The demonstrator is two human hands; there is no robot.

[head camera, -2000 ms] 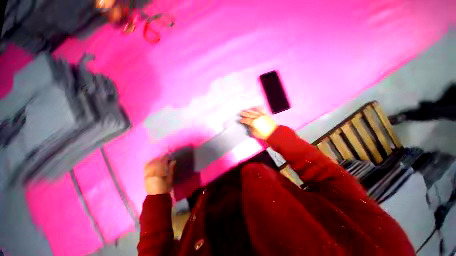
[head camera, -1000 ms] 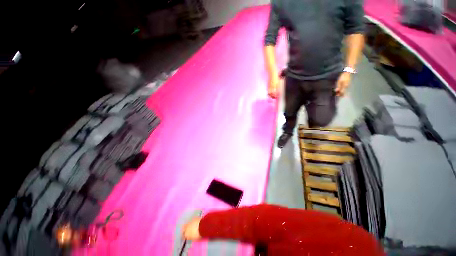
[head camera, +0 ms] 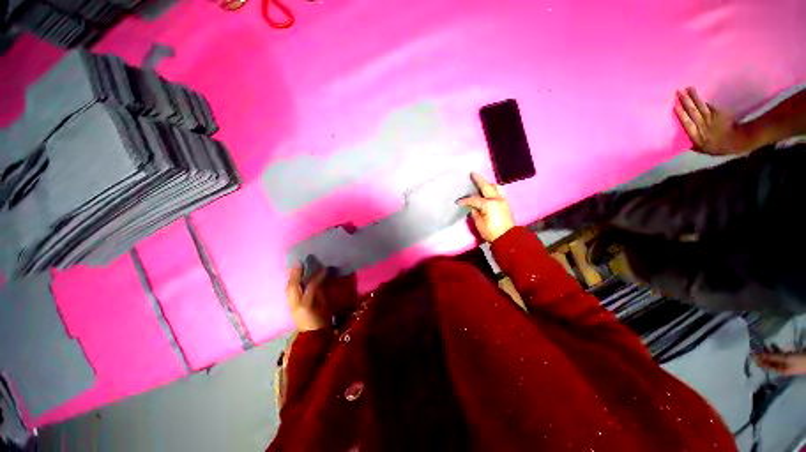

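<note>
A long grey cut piece (head camera: 380, 238) with a notched far edge spans my two hands near the table's front edge. My left hand (head camera: 307, 298) holds its left end, where part of the grip is in shadow. My right hand (head camera: 488, 210) holds its right end, thumb and fingers partly spread on it. A second grey cut piece (head camera: 340, 163) lies flat on the pink cover, just beyond the first and not held. Its right part is washed out by glare.
A tall stack of grey pieces (head camera: 106, 177) stands left, beside two parallel tie strips (head camera: 212, 278) and a large grey sheet (head camera: 40, 340). A black phone (head camera: 507, 141) and red scissors (head camera: 277, 12) lie beyond. At right, another person's hand (head camera: 707, 124) rests on the cover, above a pallet (head camera: 574, 260).
The view has turned back from the table's far end to the work. The other person, standing farther off a second ago, is now close at the right with a hand on the table.
</note>
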